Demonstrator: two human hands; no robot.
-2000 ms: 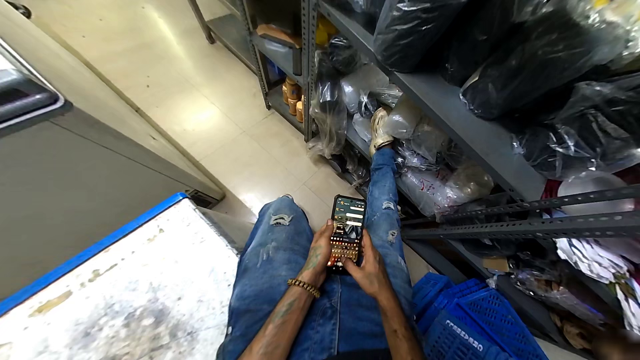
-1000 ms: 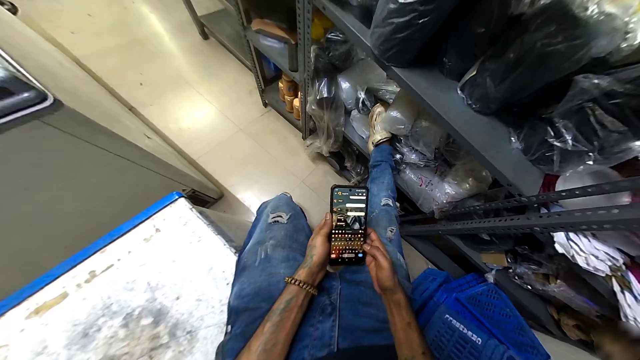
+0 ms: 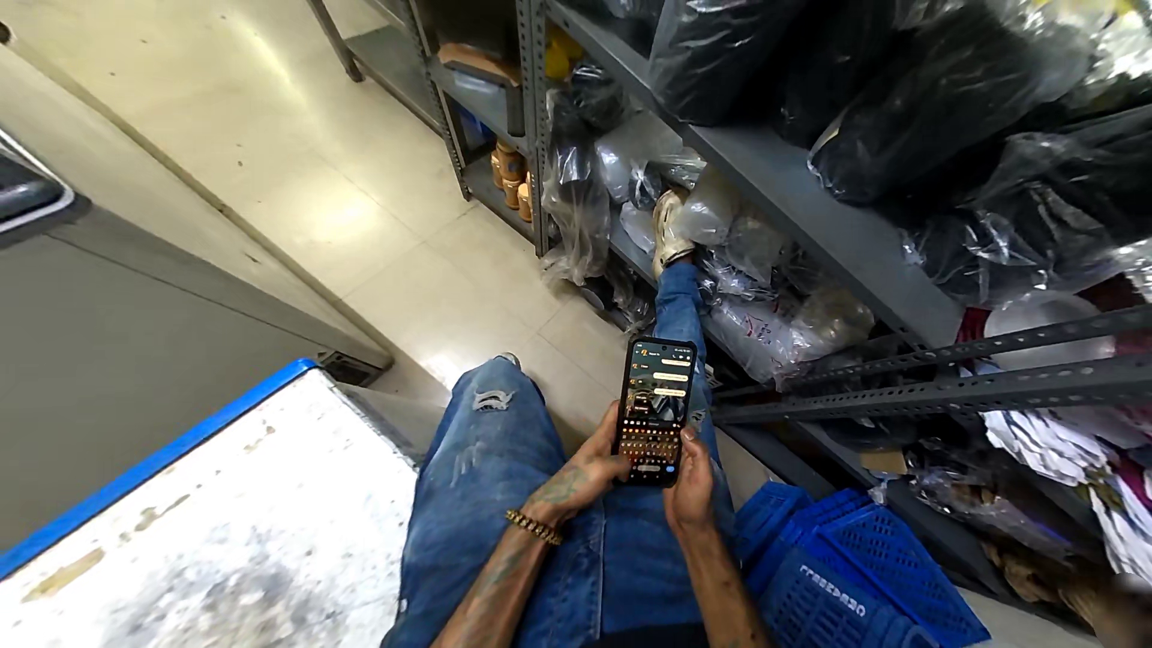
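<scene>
A black smartphone (image 3: pixel 654 409) is held upright over my lap, its lit screen showing a chat and an on-screen keyboard. My left hand (image 3: pixel 589 468) grips its left side, the thumb over the lower keyboard. Along the lower right edge, my right hand (image 3: pixel 691 481) holds the phone with the thumb beside the screen. A beaded bracelet (image 3: pixel 534 526) circles my left wrist. Beneath the hands are my ripped blue jeans (image 3: pixel 504 432); one leg stretches forward, its light shoe (image 3: pixel 670 229) resting on a low shelf among plastic bags.
Grey metal shelving (image 3: pixel 774 189) with plastic-wrapped bundles (image 3: pixel 927 99) runs along the right. Blue plastic crates (image 3: pixel 837 567) stand at the lower right. A worn white tabletop (image 3: pixel 225 522) with a blue edge lies at the left. Brown containers (image 3: pixel 511 180) sit on a lower shelf ahead.
My left thumb has moved onto the lower keyboard since one second ago. My right thumb has shifted from over the keys two seconds ago to the phone's right edge.
</scene>
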